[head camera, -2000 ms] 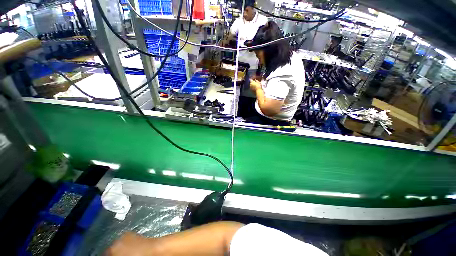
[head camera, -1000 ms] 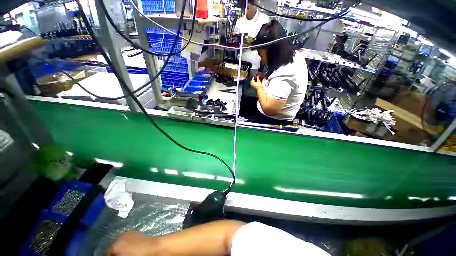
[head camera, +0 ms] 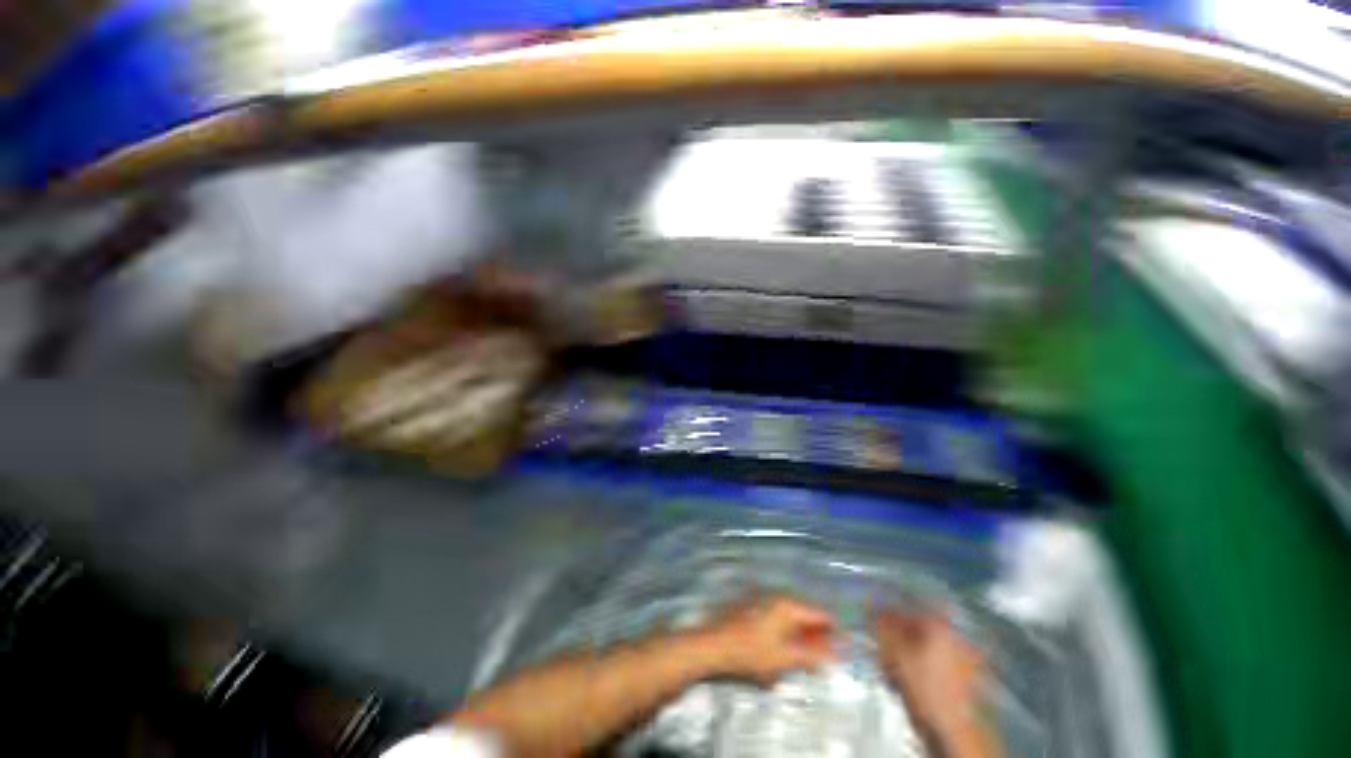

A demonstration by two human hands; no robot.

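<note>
The picture is strongly blurred. My left hand (head camera: 768, 637) reaches in from the lower left over the shiny plastic-covered bench top (head camera: 593, 592). A small red spot shows at its fingertips; I cannot tell what it is. My right hand (head camera: 931, 666) is just to the right, apart from the left. Whitish crinkled material (head camera: 808, 718) lies below and between the hands. Blur hides whether either hand holds anything. A white cloth or tissue (head camera: 1045, 570) lies on the bench to the right of my right hand.
Blue screw bins (head camera: 741, 433) stand in a row behind the hands. A white foam tray stack (head camera: 830, 259) with dark pieces is beyond them. A brownish bundle (head camera: 437, 393) is at the left. The green conveyor (head camera: 1230, 504) runs along the right. A shelf edge (head camera: 711, 71) crosses the top.
The view has swung left, from facing the conveyor to facing the bins. Both hands now show; before, only one forearm and hand crossed the bench. The dark tool is out of view.
</note>
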